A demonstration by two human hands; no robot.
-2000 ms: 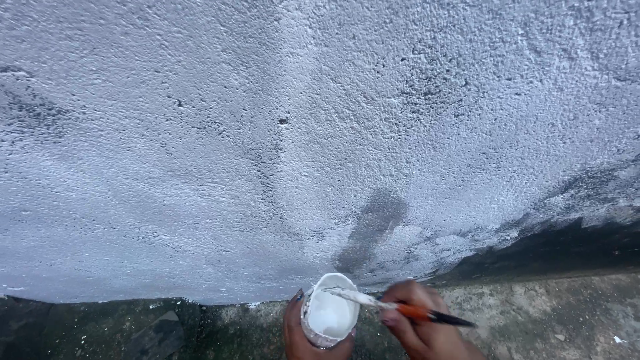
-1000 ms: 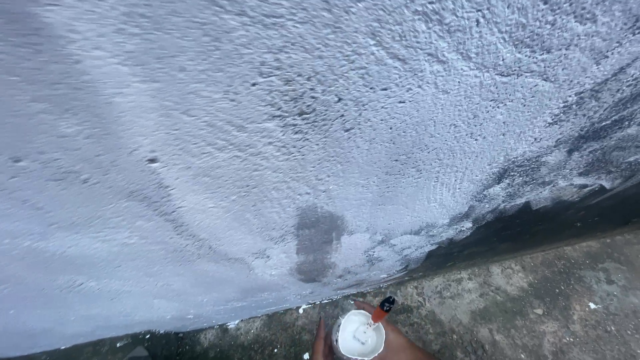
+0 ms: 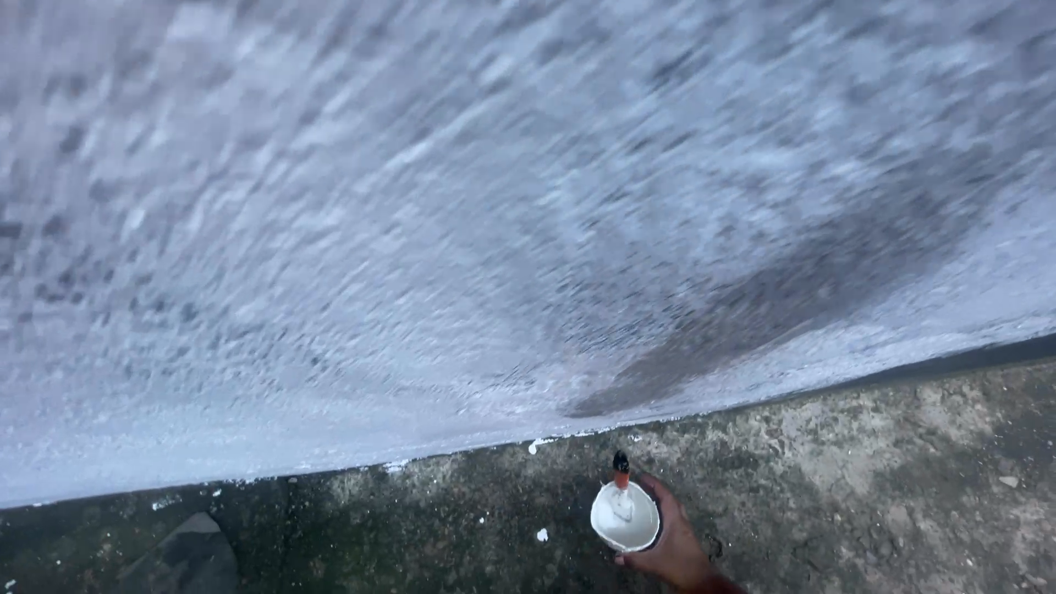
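Note:
My right hand (image 3: 672,544) is wrapped around the right side of a small white cup (image 3: 608,540) near the bottom of the view. White paint (image 3: 615,516) shows inside it. A paintbrush (image 3: 621,470) stands in the cup, its orange and black handle end rising over the far rim; its bristles are hidden. My left hand is out of view. Beyond the cup rises a rough wall (image 3: 412,272) with a whitish coat, blurred here. A darker grey, uncoated-looking patch (image 3: 742,322) slants across its lower right part.
A stained concrete ground (image 3: 825,478) runs along the foot of the wall, with white paint spots (image 3: 542,535) on it. A dark flat piece (image 3: 186,557), perhaps stone, lies at lower left. A dark strip (image 3: 949,363) follows the wall's base at right.
My left hand, earlier at the cup, has left the view. The brush, first in my right hand, now stands in the cup, and my right hand holds the cup. The view has shifted.

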